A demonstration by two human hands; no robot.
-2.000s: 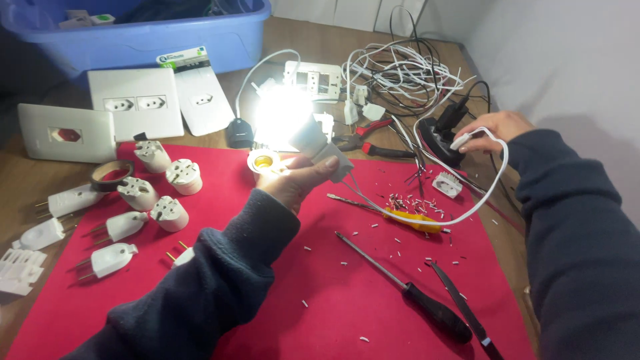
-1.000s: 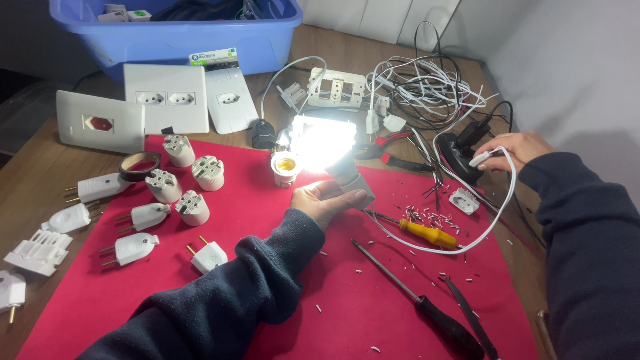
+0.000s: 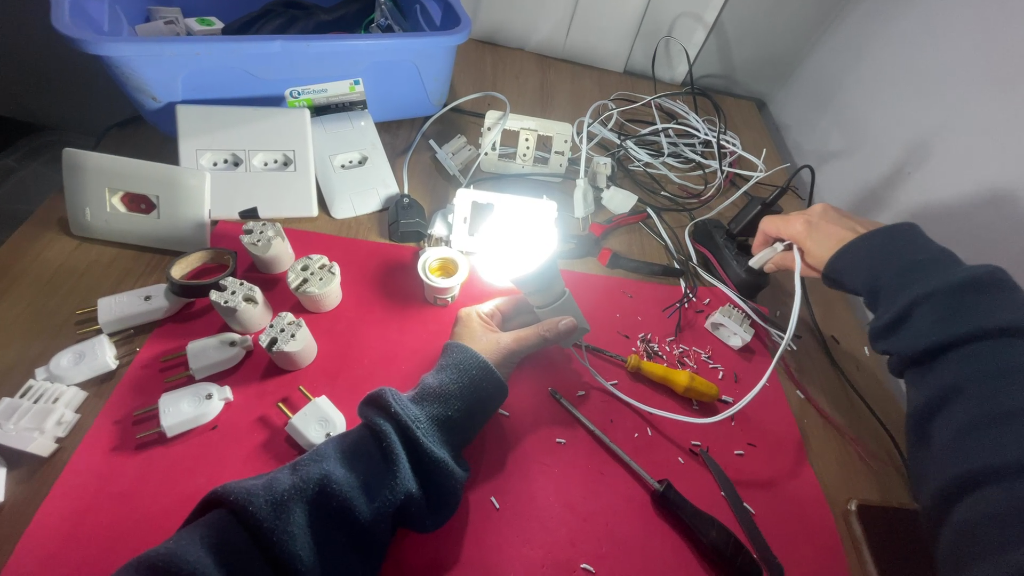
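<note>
My left hand grips a white lamp socket at its base, and a brightly lit bulb is seated in it, tilted up to the left. From the socket a white cord loops across to my right hand. That hand holds the cord's white plug at a black power outlet block; the plug's pins are hidden. Just left of the bulb stands a second white lamp holder, with nothing in it. A yellow-handled screwdriver lies below the socket.
White plugs, round ceramic holders and black tape lie left. Outlet plates stand before a blue bin. Behind are red-handled pliers and coiled wires. A black screwdriver and knife lie in front.
The bulb is lit in every frame, and both hands keep their hold on the socket and the plug. The view has shifted somewhat.
</note>
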